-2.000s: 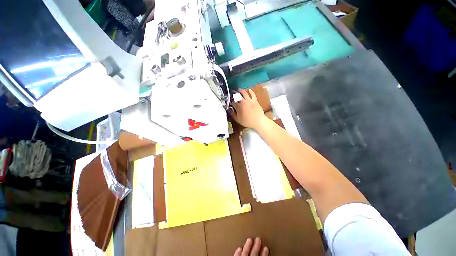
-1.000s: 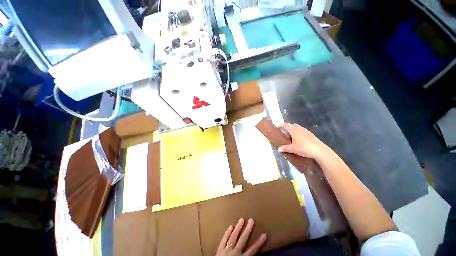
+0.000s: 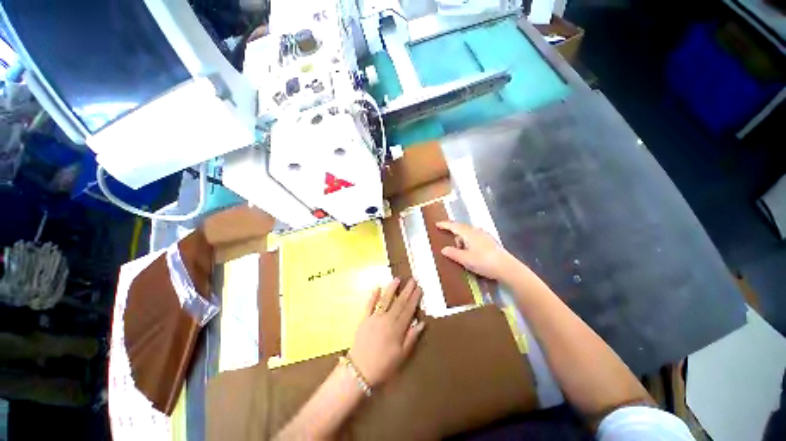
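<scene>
A narrow reddish-brown strip (image 3: pixel 446 276) lies on the white right side of the template (image 3: pixel 415 250). My right hand (image 3: pixel 470 250) is at the strip's right edge, thumb and fingers apart; whether it pinches the strip is unclear. My left hand (image 3: pixel 389 332) lies flat, fingers spread, over the lower right corner of the yellow template flap (image 3: pixel 323 301). Another brown strip (image 3: pixel 270 301) lies left of the flap. A large brown fabric panel (image 3: pixel 457 370) lies across the front, partly under my left forearm.
The white machine head (image 3: pixel 332 177) stands over the flap's back edge. A control screen (image 3: pixel 103 60) is at upper left. Fanned brown pieces (image 3: pixel 164 327) with clear plastic lie at left. A metal clamp bar (image 3: pixel 448 96) crosses the teal bed behind. The dark table (image 3: pixel 595 224) extends right.
My right hand has moved left from the table side and the brown strip now lies along the template's right white area. My left hand has moved up from the panel to the yellow flap's corner.
</scene>
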